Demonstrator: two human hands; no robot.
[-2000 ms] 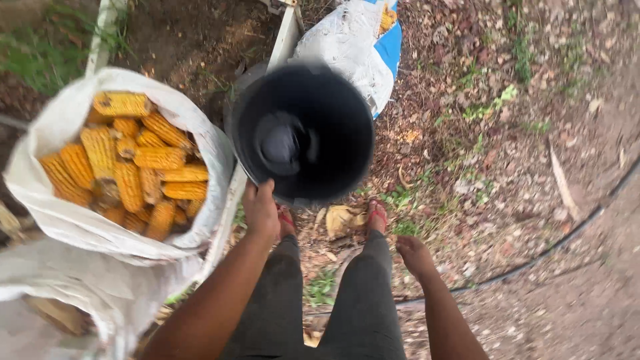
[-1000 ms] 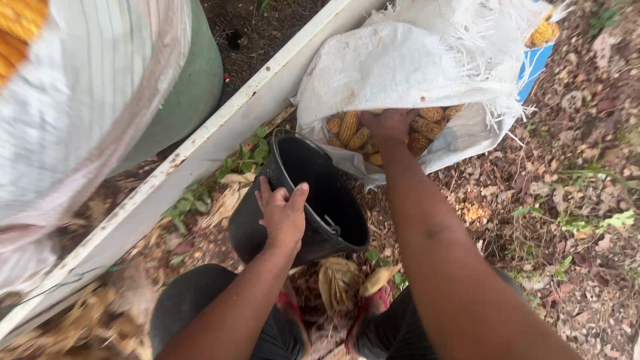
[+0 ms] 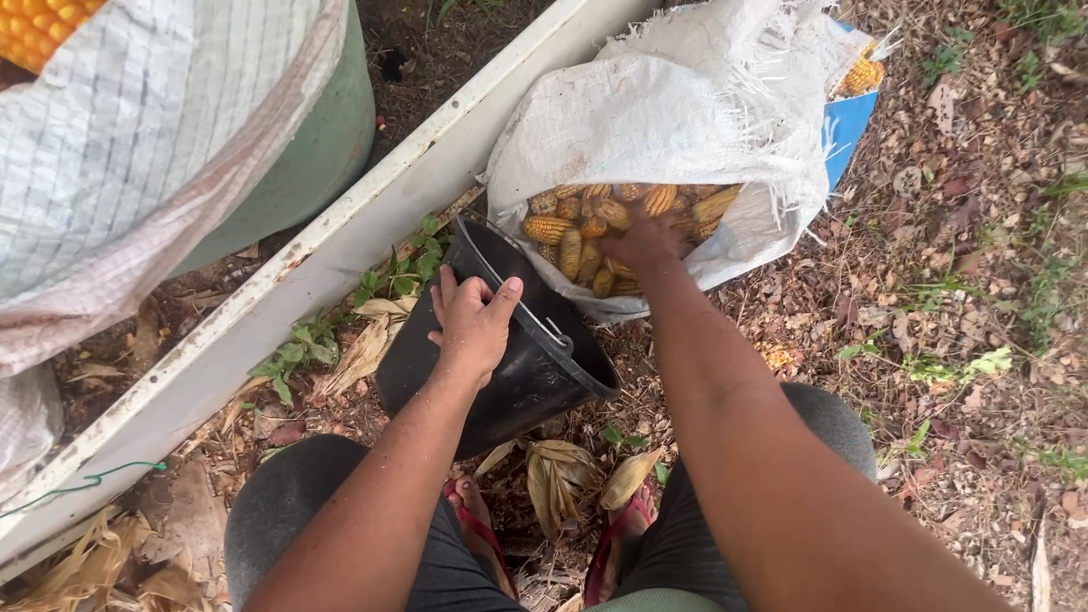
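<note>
My left hand (image 3: pixel 473 323) grips the rim of a black plastic bucket (image 3: pixel 527 374), which is tilted with its mouth toward the upper right. Beside the bucket lies a white woven sack (image 3: pixel 629 119) with its mouth open, full of yellow and brownish corn cobs (image 3: pixel 588 238). My right hand (image 3: pixel 650 242) reaches into the sack mouth among the cobs; its fingers are partly hidden, so a hold on a cob cannot be made out. What shows of the bucket's inside is dark.
A white metal beam (image 3: pixel 280 272) runs diagonally along the left. Beyond it stand a green container (image 3: pixel 306 161) and a large white sack (image 3: pixel 144 144) with corn. Dry husks (image 3: pixel 557 476) lie by my feet. Blue material (image 3: pixel 846 132) with cobs sits behind the open sack.
Two seconds ago I stood with the bucket in my left hand and my right hand away from the sack. Now I am low beside the sack, with my right hand inside its mouth.
</note>
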